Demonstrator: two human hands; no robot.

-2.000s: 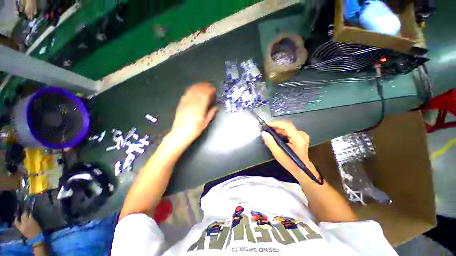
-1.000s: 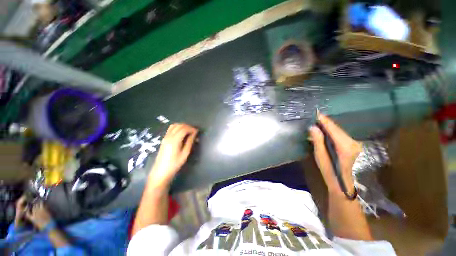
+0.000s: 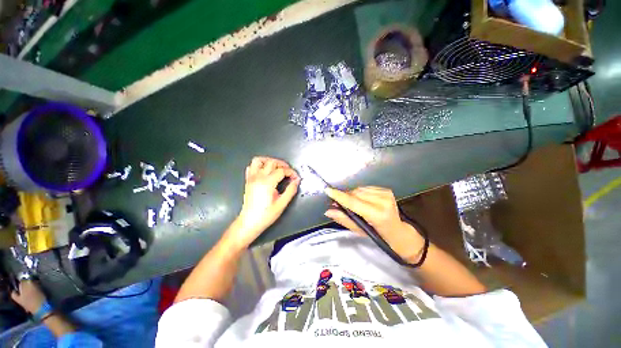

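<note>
My right hand (image 3: 371,212) is closed around a black soldering iron (image 3: 364,228); its thin tip points up-left toward my left fingertips. My left hand (image 3: 267,192) rests low over the bench with thumb and fingers pinched together near a small pale piece; the glare keeps me from telling whether it is gripped. A pile of small blue-grey and silver modules (image 3: 331,109) lies beyond my hands. Loose small white pieces (image 3: 167,190) lie scattered to the left. Silvery specks cover part of the green mat (image 3: 476,129).
A tape roll (image 3: 397,81) stands behind the mat, near a carton (image 3: 524,34) and a black box with a red light. A fan (image 3: 60,147), black cable bundle (image 3: 109,249) and yellow fixture (image 3: 37,221) are left. A large cardboard box (image 3: 551,238) is right. Another person's hand is lower left.
My right hand has brought the iron from the specks on the mat back left, toward my left hand. My left hand has moved right, away from the white pieces.
</note>
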